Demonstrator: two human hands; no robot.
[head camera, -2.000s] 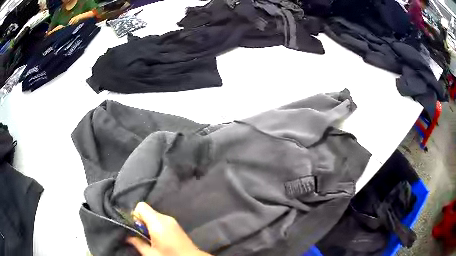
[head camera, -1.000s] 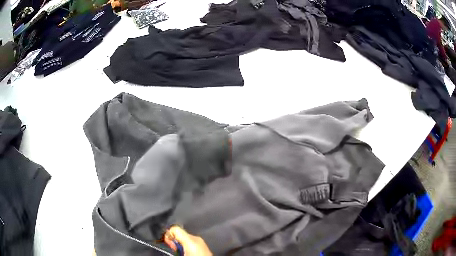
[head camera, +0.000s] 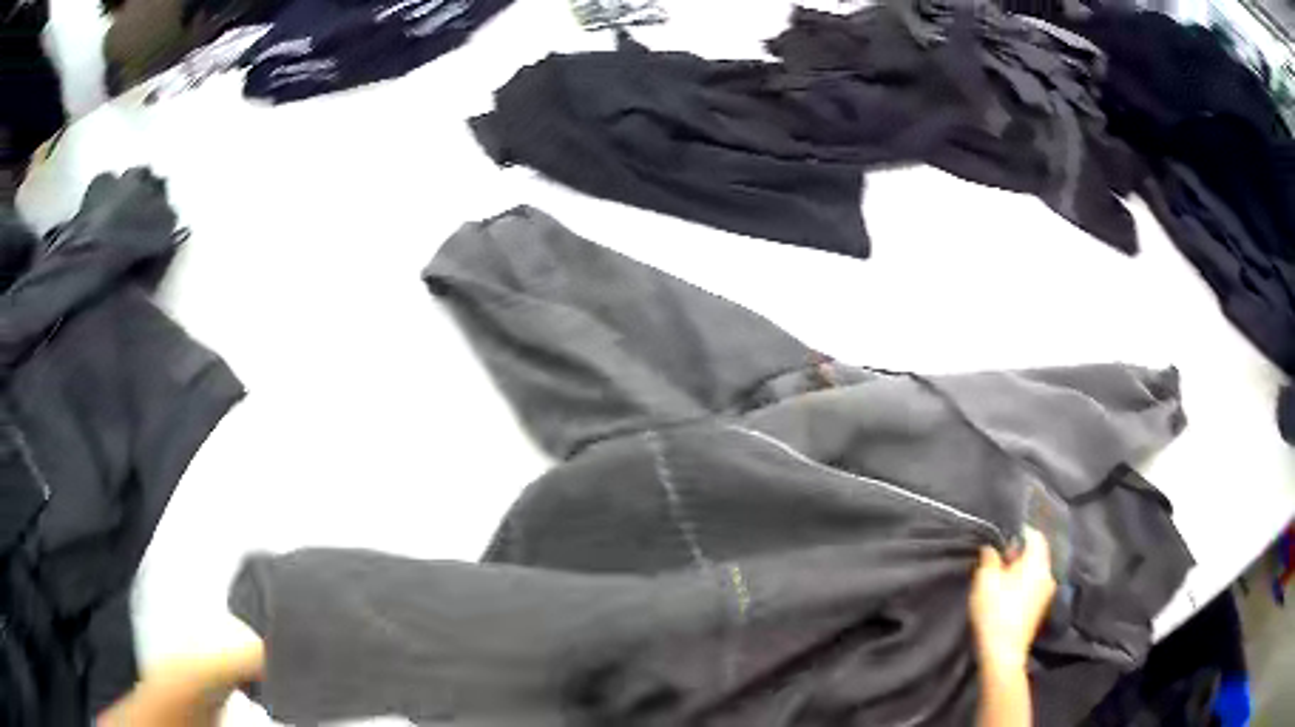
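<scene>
A dark grey zip hoodie (head camera: 838, 597) lies spread in front of me, one sleeve (head camera: 426, 625) stretched to the left. A pale zipper line (head camera: 866, 483) runs along its edge to my right hand. My right hand (head camera: 1014, 589) is closed on the cloth at the right end of this line. A small blue patch beside it may be a snips grip; no blades show. My left hand (head camera: 199, 685) is blurred at the lower left against the sleeve's end, its fingers hidden by cloth.
Grey garments (head camera: 107, 440) lie at the left. Black garments (head camera: 696, 135) cross the far side. Dark garments with white print (head camera: 348, 43) lie at the far left. The white table's (head camera: 313, 341) curved edge and part of a blue bin (head camera: 1231, 699) show at the right.
The hoodie's near part has been turned over and its sleeve now stretches left. My right hand has moved right along the garment. My left hand has come into view. The view has shifted left.
</scene>
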